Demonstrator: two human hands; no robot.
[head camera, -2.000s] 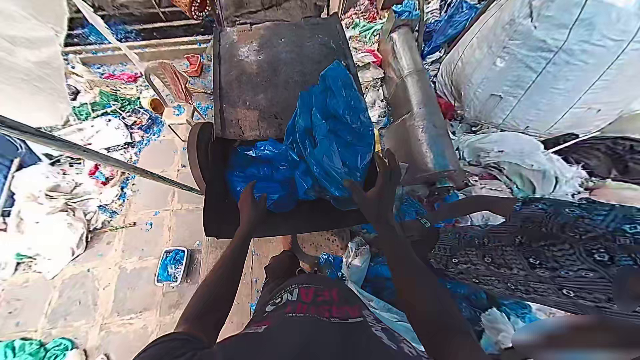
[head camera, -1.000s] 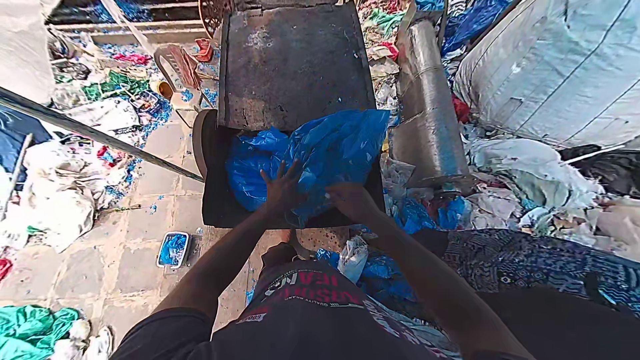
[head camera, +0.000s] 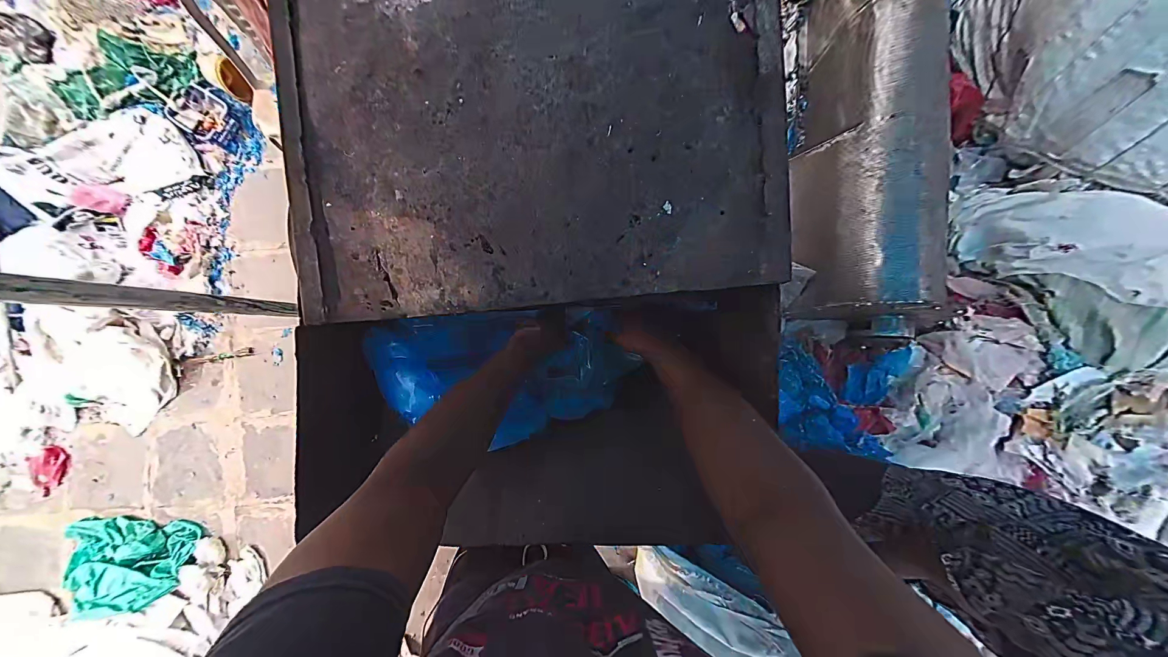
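Blue plastic film (head camera: 438, 365) lies inside the dark opening of a metal machine, under the lower edge of its scuffed metal cover (head camera: 538, 164). Both my arms reach into this opening. My left hand (head camera: 538, 338) is on the film, its fingers hidden in shadow beneath the cover's edge. My right hand (head camera: 634, 333) is at the film's right side, its fingers also lost in the dark. Whether either hand grips the film cannot be seen. The dark metal feed tray (head camera: 584, 502) extends below my forearms, towards my body.
A metal cylinder (head camera: 876, 164) stands along the machine's right side. Heaped plastic waste (head camera: 976, 392) lies right of it. At the left, a pole (head camera: 146, 294) meets the machine above paving (head camera: 192, 465), near green plastic (head camera: 132, 561). Someone's patterned clothing (head camera: 1031, 547) shows at lower right.
Both hands have moved forward into the opening. The blue film, bulging above the opening's edge two seconds ago, now lies lower and partly under the cover. The view has moved closer.
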